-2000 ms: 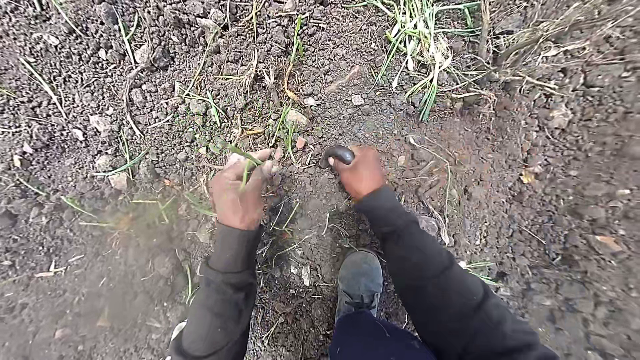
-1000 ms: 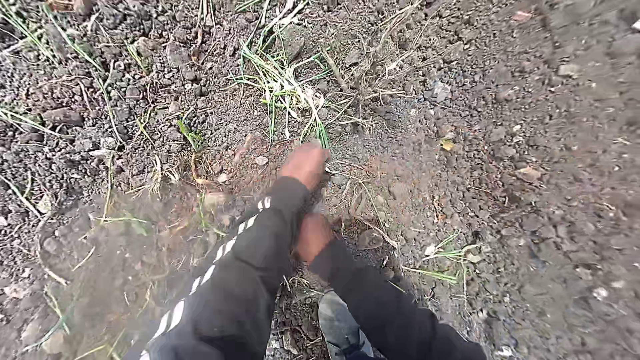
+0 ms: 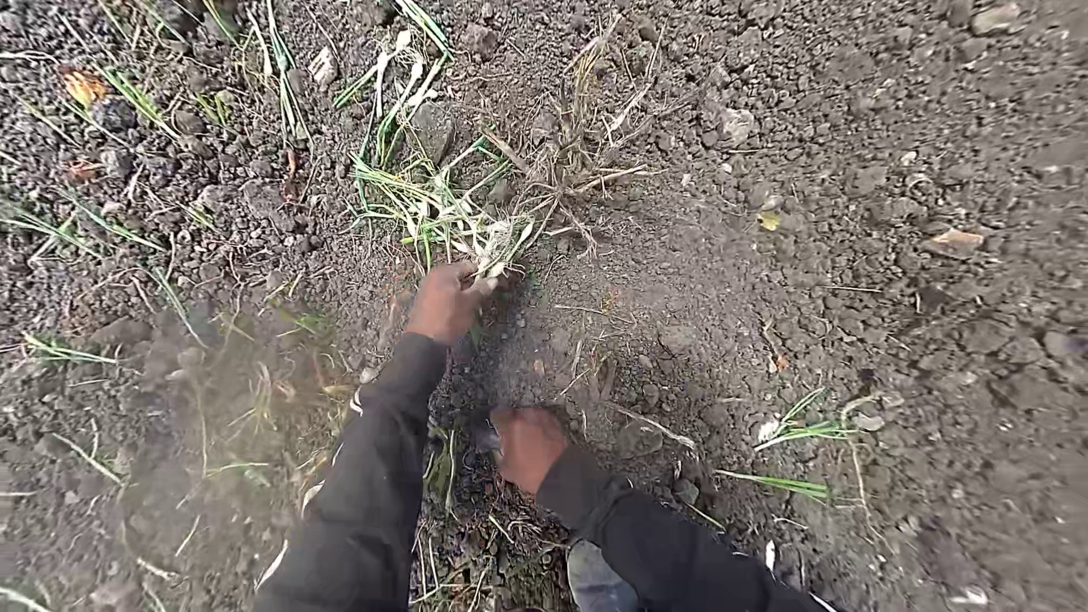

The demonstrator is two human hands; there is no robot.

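My left hand [image 3: 449,302] is at the lower edge of a loose pile of green-and-white onion seedlings [image 3: 442,208], with thumb and fingers around the white bulb ends of some of them. Nearer to me, my right hand [image 3: 529,446] is low over the soil, its fingers curled round a dark object [image 3: 484,435] that is blurred and mostly hidden. Dark sleeves with light stripes cover both forearms.
Dry stems and roots [image 3: 578,161] lie right of the pile, beside a grey stone [image 3: 432,129]. Several seedlings are scattered at left and more [image 3: 807,432] at right. A shoe [image 3: 599,578] shows at the bottom edge. Cloddy soil surrounds everything.
My left hand has moved forward to the seedling pile, away from the soil at left where it was two seconds ago. The view has shifted to the right.
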